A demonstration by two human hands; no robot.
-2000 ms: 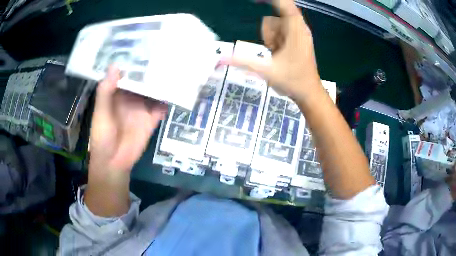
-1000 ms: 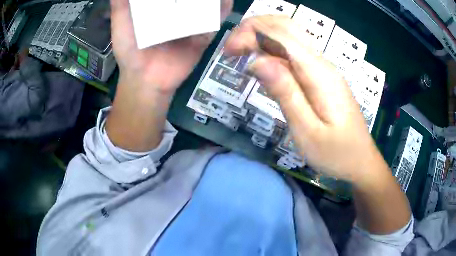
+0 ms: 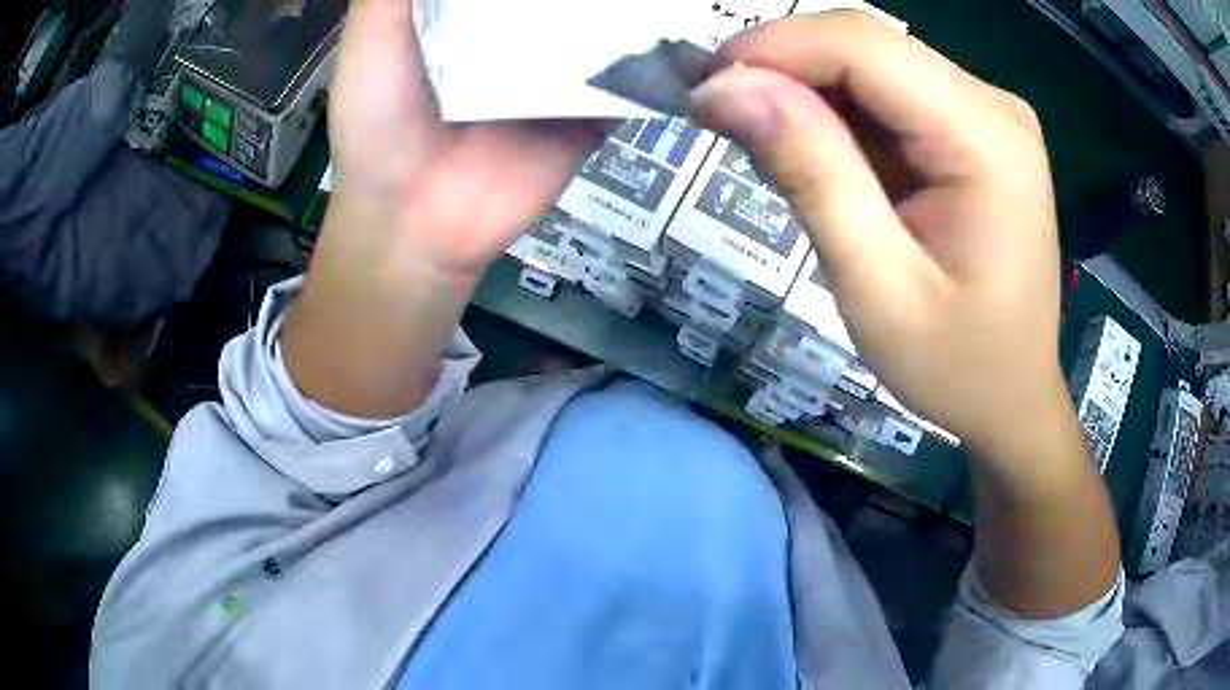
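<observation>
My left hand (image 3: 445,175) is at the upper left of centre, palm up, and holds a white carton (image 3: 519,61) whose plain white face shows. The carton is cut off by the top edge. My right hand (image 3: 917,202) pinches a small dark flat piece (image 3: 654,77) between thumb and forefinger. The piece lies over the carton's white face near its right side; whether it touches cannot be told. Below and behind the hands, stacked retail cartons (image 3: 739,216) lie on the bench with white hang tabs (image 3: 711,291) sticking out toward me.
A weighing scale (image 3: 250,81) with green lit digits stands at the upper left. Single cartons (image 3: 1109,384) lie at the right by a neighbour's sleeve (image 3: 1187,593). Another person's grey sleeve (image 3: 101,202) is at the left. The bench edge has yellow tape (image 3: 823,468).
My right hand has moved slightly up and now holds the dark piece over the carton's face. My left hand has stayed nearly in place. Earlier, the carton was raised and tilted farther left.
</observation>
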